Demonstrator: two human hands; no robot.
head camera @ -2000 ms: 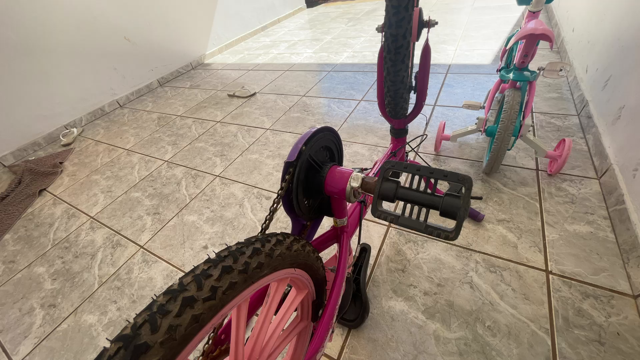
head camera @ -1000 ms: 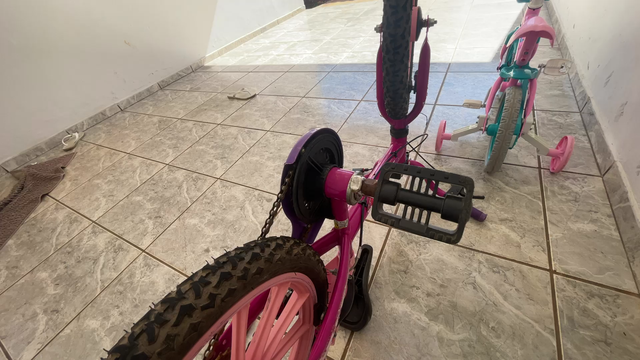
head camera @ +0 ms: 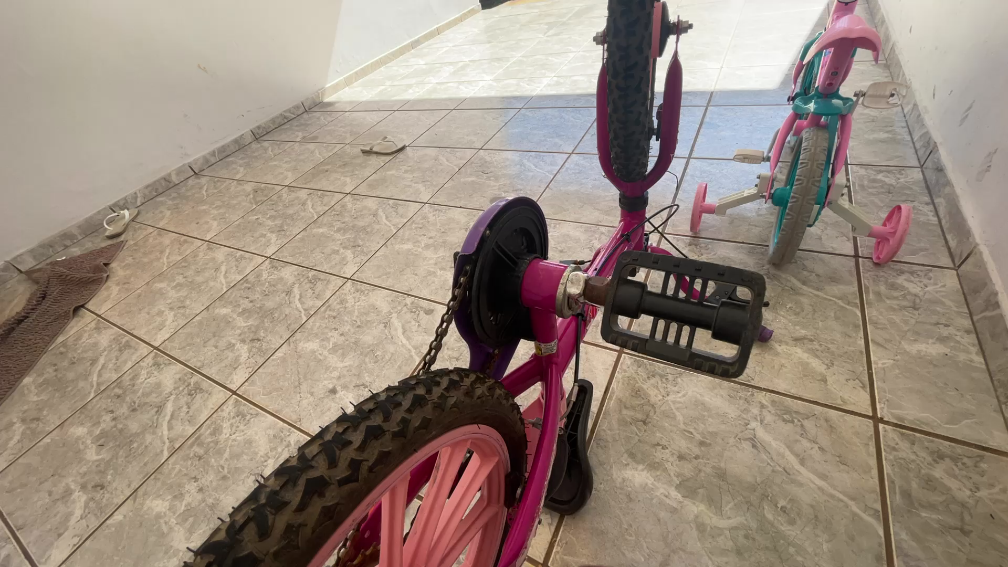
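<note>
Neither my left hand nor my right hand shows in the head view. A magenta bicycle stands upside down on the tiles. Its knobby rear tire (head camera: 370, 449) on a pink spoked wheel fills the lower middle, and its other wheel's tire (head camera: 629, 94) rises in the magenta fork (head camera: 669, 102). The black plastic pedal (head camera: 683, 313) sticks out to the right from the crank shell. Behind it are the black chainring disc (head camera: 512, 272) with a purple chain guard and a rusty chain (head camera: 446, 319) that hangs toward the rear wheel. The black kickstand or saddle-like part (head camera: 579, 457) is low down, partly hidden.
A small pink and teal bicycle (head camera: 841, 63) with training wheels (head camera: 891, 234) stands at the right by the wall. A brown towel (head camera: 59, 315) lies at the left edge. One flip-flop (head camera: 120, 223) is by the left wall, another (head camera: 383, 146) farther back.
</note>
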